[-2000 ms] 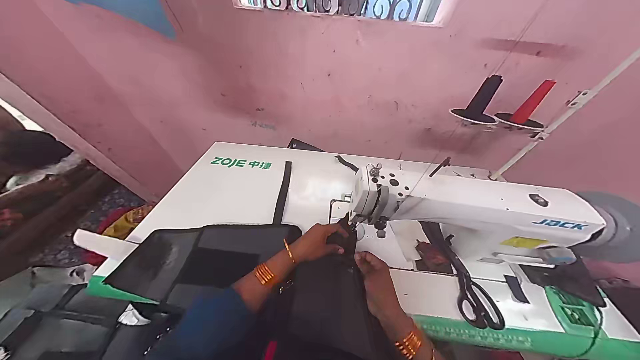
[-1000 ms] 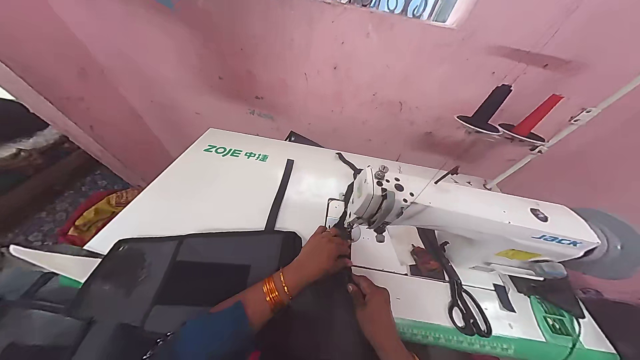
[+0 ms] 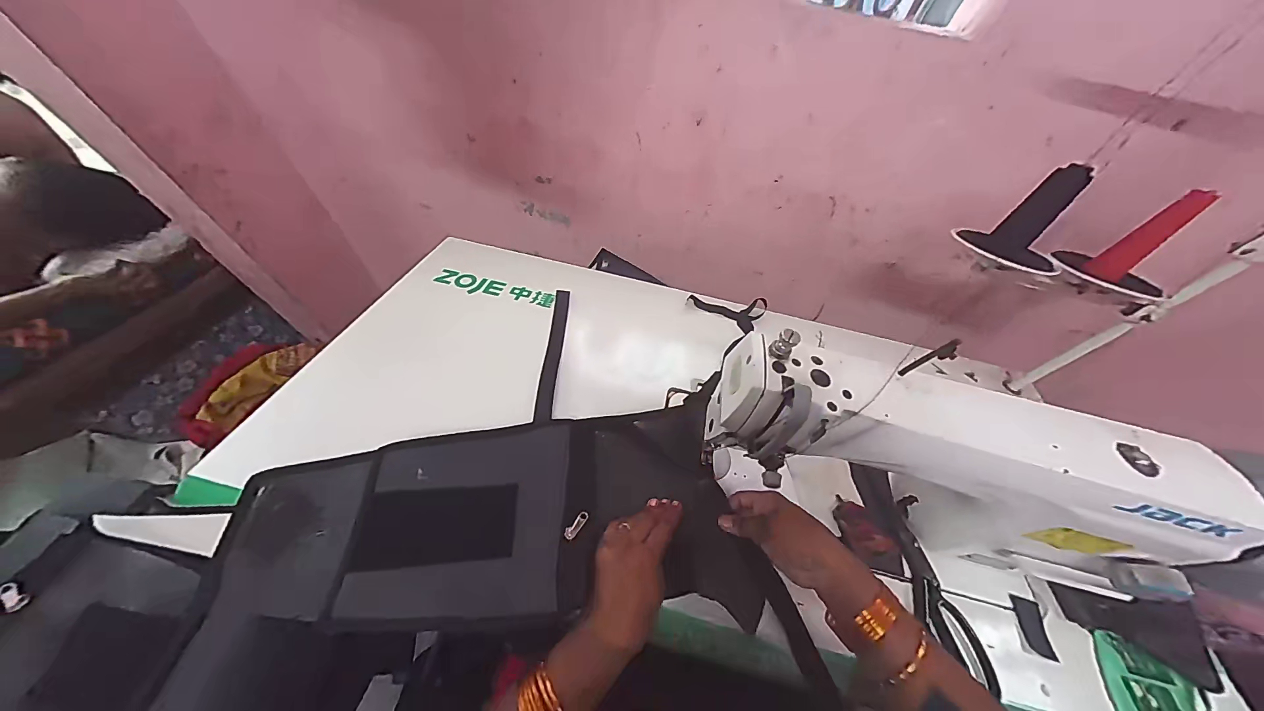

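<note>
A black fabric piece with sewn panels (image 3: pixel 434 528) lies across the front of the white sewing table, its right end under the head of a Jack sewing machine (image 3: pixel 755 400). My left hand (image 3: pixel 637 573) rests on the fabric with its fingers stretched out, right of a small metal zip pull (image 3: pixel 576 525). My right hand (image 3: pixel 780 538) is just in front of the machine head, thumb and fingers pinching the fabric's right edge. A black strip hangs down from near that edge, between my hands. The needle area is hidden behind the machine head.
A black strip (image 3: pixel 553 360) lies on the white tabletop (image 3: pixel 395 365). Black scissors (image 3: pixel 953 632) and a green tray (image 3: pixel 1145 671) are at the right. Black and red thread cones (image 3: pixel 1160 237) stand behind the machine. More dark fabric (image 3: pixel 109 612) is piled at the lower left.
The panelled fabric now spreads flat up to the machine head. My hands have moved back from the needle area toward me and apart, the left one now lying flat on the fabric.
</note>
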